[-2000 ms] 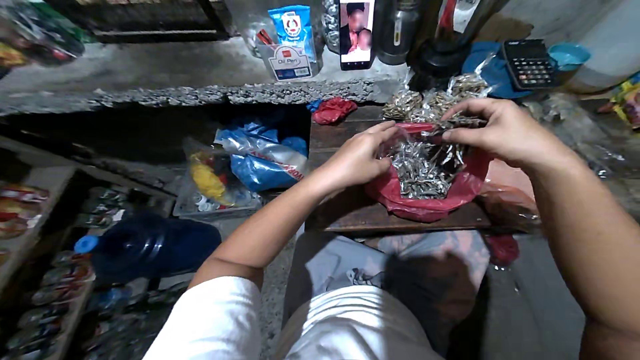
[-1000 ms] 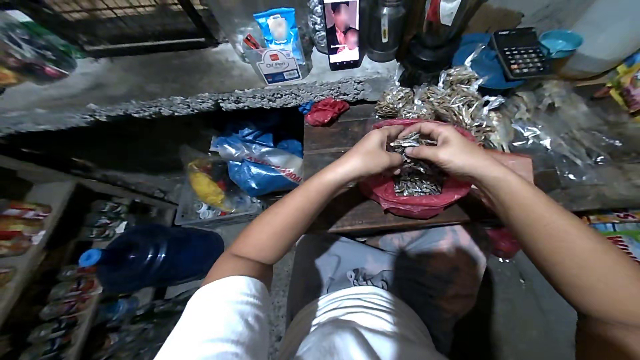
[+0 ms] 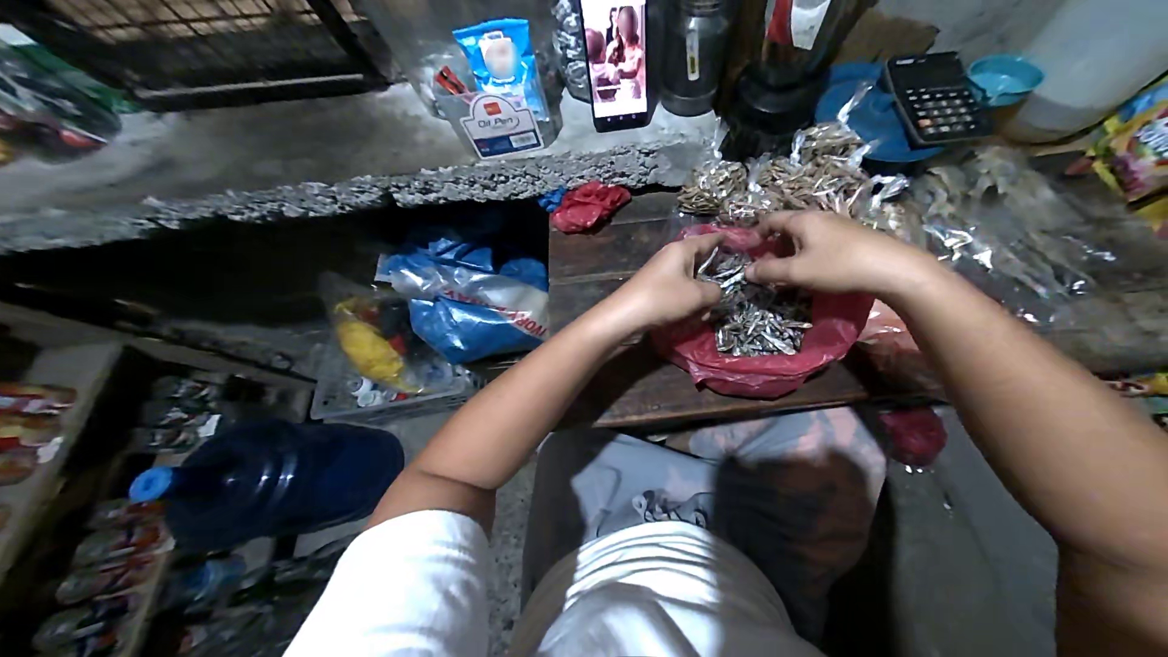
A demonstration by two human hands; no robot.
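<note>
A red plastic bag [image 3: 776, 370] lies open on the wooden table, holding small dried fish [image 3: 759, 324]. Over its left part is my left hand [image 3: 677, 285], thumb and fingers around a small clear bag [image 3: 721, 265] with some dried fish in it. My right hand [image 3: 808, 251] reaches in from the right, its thumb and fingertips at the same small bag; whether they grip it or fish is hard to tell. Behind the hands lie several filled clear bags of dried fish [image 3: 821, 178], and larger dried fish in clear plastic [image 3: 1004, 219] are to the right.
A concrete ledge [image 3: 319, 164] holds a phone [image 3: 618, 64], a pen box [image 3: 502, 123] and a dark bottle [image 3: 693, 59]. A calculator [image 3: 935, 96] lies at the back right. A crumpled red bag [image 3: 589, 206] sits on the table's back left. Lower left are a blue water jug [image 3: 283, 484] and a crate [image 3: 392, 406].
Two seconds ago my right hand was farther right, at the bag's back edge; it has since come in beside my left hand. My hands are now slightly farther apart than one second ago.
</note>
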